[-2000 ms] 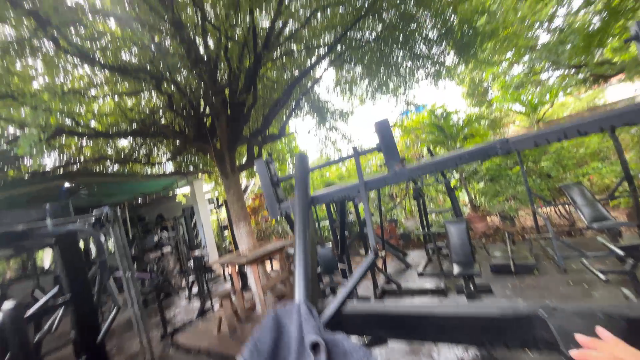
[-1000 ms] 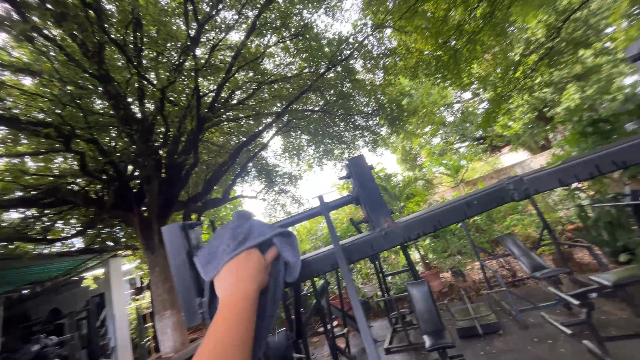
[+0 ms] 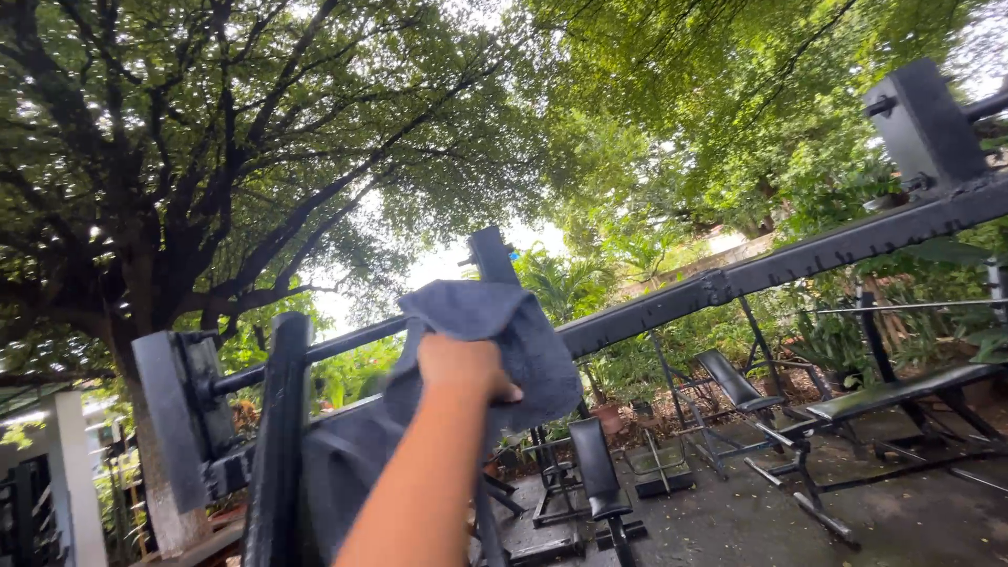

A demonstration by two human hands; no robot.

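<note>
My left hand [image 3: 465,370] is closed on a dark grey-blue cloth [image 3: 535,346], which drapes over it and hangs down to the left. The cloth lies against a black metal frame, where a round crossbar [image 3: 354,337] meets the long sloping beam [image 3: 654,307]. Part of the bar and beam is hidden behind the cloth and hand. Left of the hand stands a dark upright post [image 3: 279,441], with a flat black block [image 3: 177,417] beyond it at the bar's end. My right hand is out of view.
A block [image 3: 925,126] rises from the beam's upper right, and another [image 3: 494,256] stands behind the cloth. Below are black padded benches [image 3: 602,465] on wet pavement. A large tree [image 3: 142,394] stands at left, with plants behind the beam.
The left hand and cloth have moved right along the frame, away from the block at its left end. The right hand, seen at the lower right two seconds ago, has left the view.
</note>
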